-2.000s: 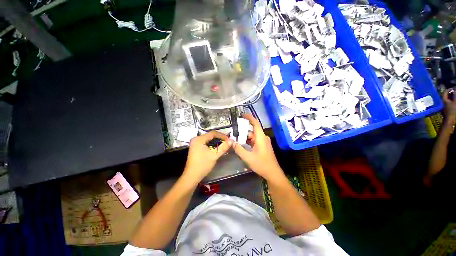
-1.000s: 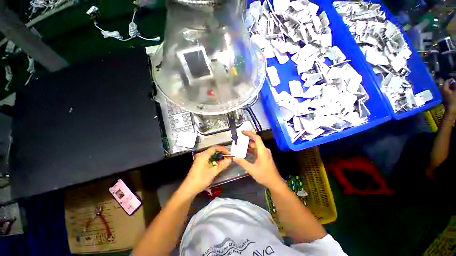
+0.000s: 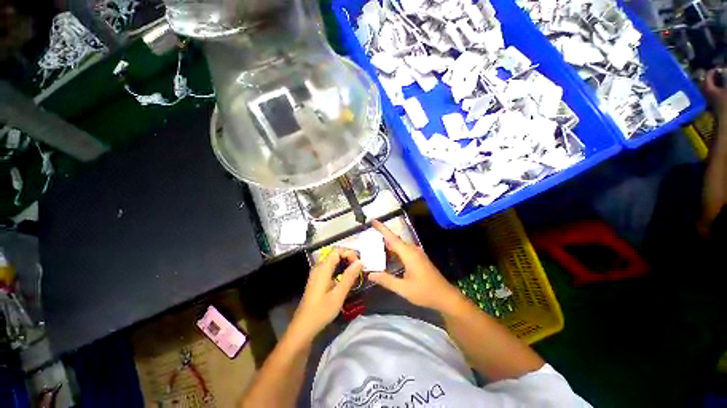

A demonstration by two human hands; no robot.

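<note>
My right hand (image 3: 410,271) holds a white adapter housing (image 3: 371,250) over the metal solder tray (image 3: 394,231), just below the tip of a dark rod (image 3: 351,201) that looks like a soldering iron. My left hand (image 3: 330,283) is at the housing's left side, fingers closed on a small part with yellow showing, probably a circuit board; it is mostly hidden by the fingers. Another white housing piece (image 3: 293,232) lies to the left on the metal surface.
A clear fume hood (image 3: 295,127) hangs above. A black mat (image 3: 143,231) is at left. Blue bins (image 3: 446,209) of white housings stand at right. A yellow crate (image 3: 530,279) holds green boards. A phone (image 3: 222,331) and red-handled pliers (image 3: 188,376) lie on cardboard. A person's arm (image 3: 713,183) shows far right.
The view has shifted and turned. Both hands have moved lower relative to the hood, with the housing now below the rod's tip. The green part seen at my left hand is now mostly hidden.
</note>
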